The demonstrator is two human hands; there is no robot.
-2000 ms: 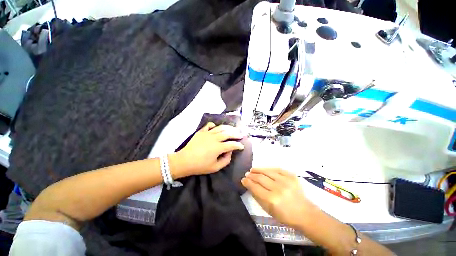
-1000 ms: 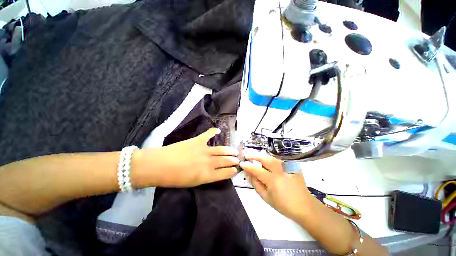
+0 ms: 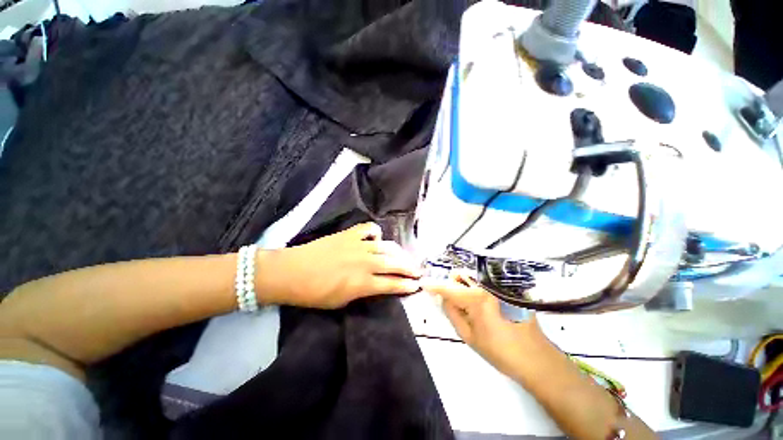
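Observation:
The dark garment body (image 3: 163,129) spreads left of the white sewing machine (image 3: 549,112). A smaller dark panel (image 3: 386,352) runs from the needle area down over the table's front edge. My left hand (image 3: 339,268) lies palm down on the dark cloth, fingertips at the needle area. My right hand (image 3: 470,311) is just right of it, its fingertips close together by the presser foot (image 3: 455,262). The machine head partly hides the foot and these fingertips, so whether the right fingers pinch cloth cannot be told.
A black slab like a phone (image 3: 714,389) lies at the right. Thread snips (image 3: 597,375) lie partly behind my right forearm. Scissors with yellow and red handles (image 3: 771,365) are at the far right edge. A pale table surface (image 3: 227,348) shows under my left forearm.
My right hand has moved up and left to the needle beside my left hand. My left hand has shifted slightly lower. The view has moved closer over the machine head, and the snips are now mostly covered.

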